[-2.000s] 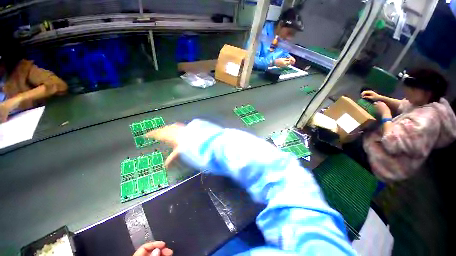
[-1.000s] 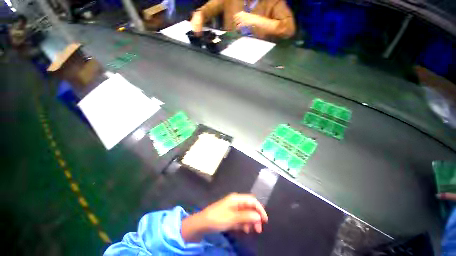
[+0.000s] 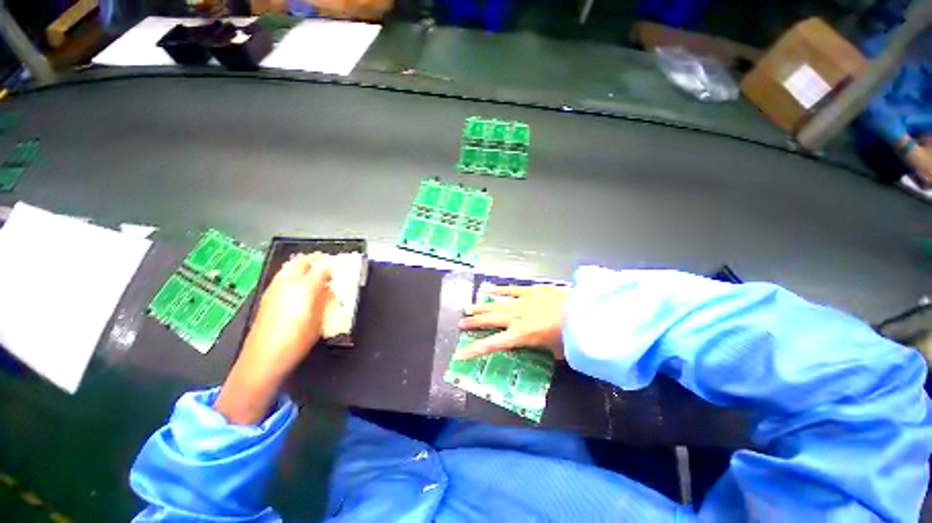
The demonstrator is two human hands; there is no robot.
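Note:
A green circuit board [image 3: 509, 380] lies slightly turned on the black ledge in front of me. My right hand [image 3: 519, 319] rests on its upper part, palm down with fingers spread, and hides that part. The black square bin [image 3: 361, 245] with cream-white components [image 3: 345, 296] stands on the ledge to the left. My left hand [image 3: 296, 306] reaches into it, fingers bent down on the components. Its fingertips are not clear, so I cannot tell whether it holds one.
Two boards lie on the conveyor belt, one nearer [image 3: 447, 220] and one farther [image 3: 495, 147]. Another board [image 3: 210, 289] lies left of the bin, beside a white sheet [image 3: 66, 291]. Across the belt are black bins [image 3: 215, 44], a cardboard box [image 3: 804, 74] and a person's blue sleeve [image 3: 899, 102].
My right hand has come from the right edge with a board, which now lies on the ledge. My left hand has moved from above the ledge into the white-parts bin. The view has turned.

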